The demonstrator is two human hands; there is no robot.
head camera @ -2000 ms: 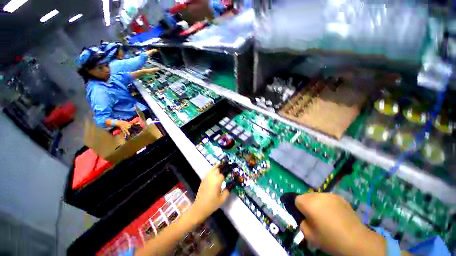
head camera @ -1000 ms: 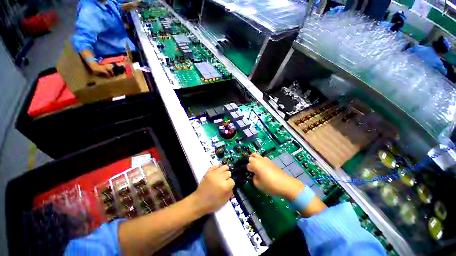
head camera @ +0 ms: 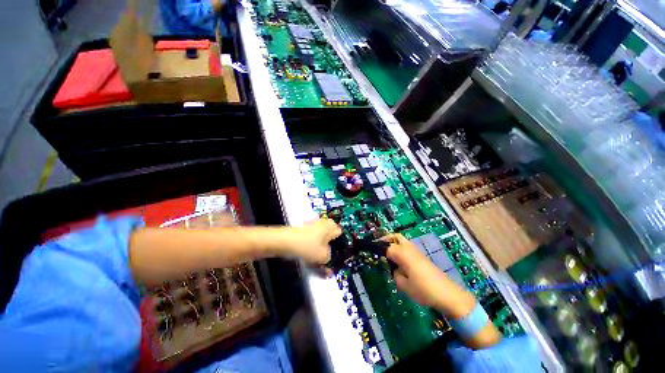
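A large green circuit board lies on the white-edged line in front of me, crowded with parts. A round red-and-dark toroidal inductor stands on its far half. My left hand is over the board's left edge, its fingers closed on a dark coil. My right hand is over the middle of the board, its fingers on another dark piece, probably also a coil. The two dark pieces are close together. Their legs and the spots beneath them are hidden.
A black bin at left holds a blister tray of dark coils on a red sheet. Beyond are a cardboard box and a person's blue sleeve. At right are a tan holder, yellow-topped coils and clear trays.
The view has shifted, showing more of the bin. Two seconds ago my hands were farther apart; now they are close together over the board. My left forearm now crosses the blister tray.
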